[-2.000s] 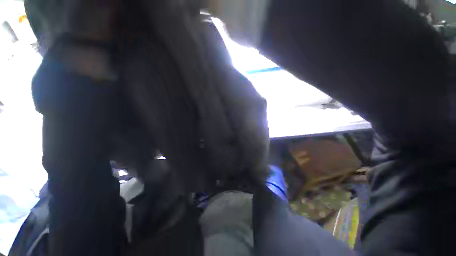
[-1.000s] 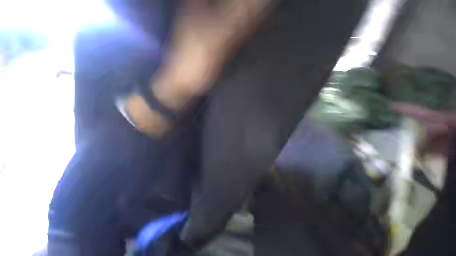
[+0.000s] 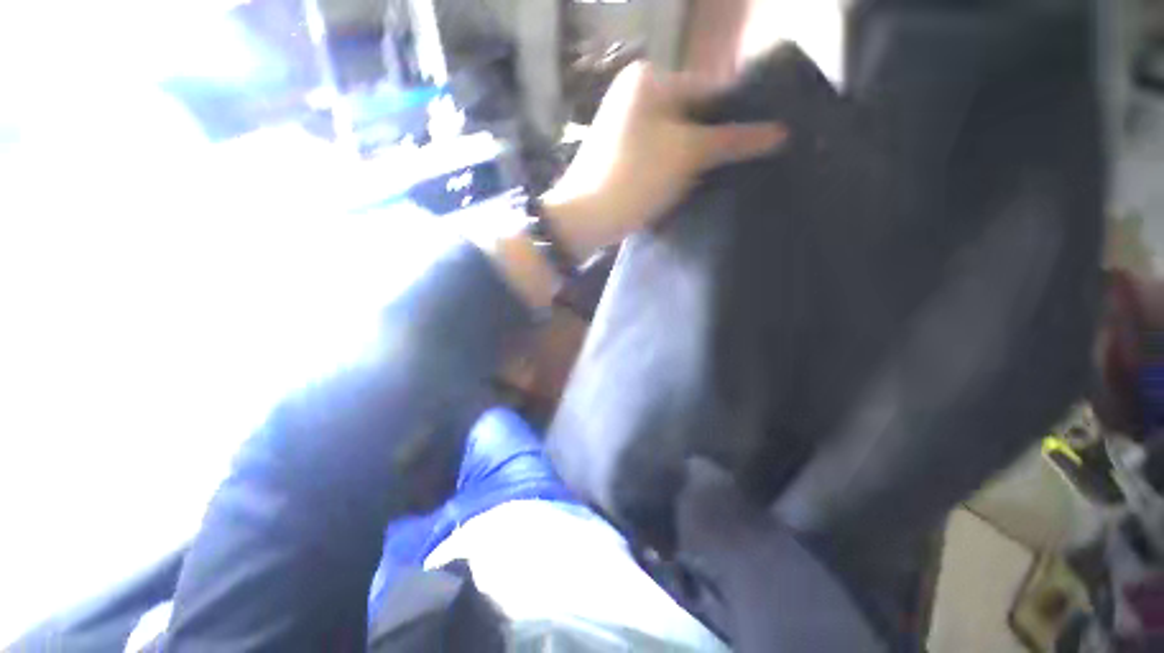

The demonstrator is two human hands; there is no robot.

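Observation:
A large dark garment (image 3: 881,281) hangs across the right half of the head view, with a smoother grey-blue face (image 3: 645,344) along its left side. My left hand (image 3: 645,153), with a dark band at the wrist, is at the garment's upper left edge and grips it, one finger or thumb stretched over the cloth. Its fingertips are partly hidden by the cloth. My right hand cannot be made out; a blurred pinkish patch at the top edge is too unclear to name.
The left side is washed out by glare. Blurred metal and blue-edged parts (image 3: 447,153) stand at upper left. Blue cloth (image 3: 504,459) and pale cloth (image 3: 562,561) lie over the lap. A pale box-like thing (image 3: 977,587) and mixed clutter are at lower right.
The garment has shifted from the left and middle to the right side. My left hand has moved up and right and now shows more clearly, holding the cloth edge.

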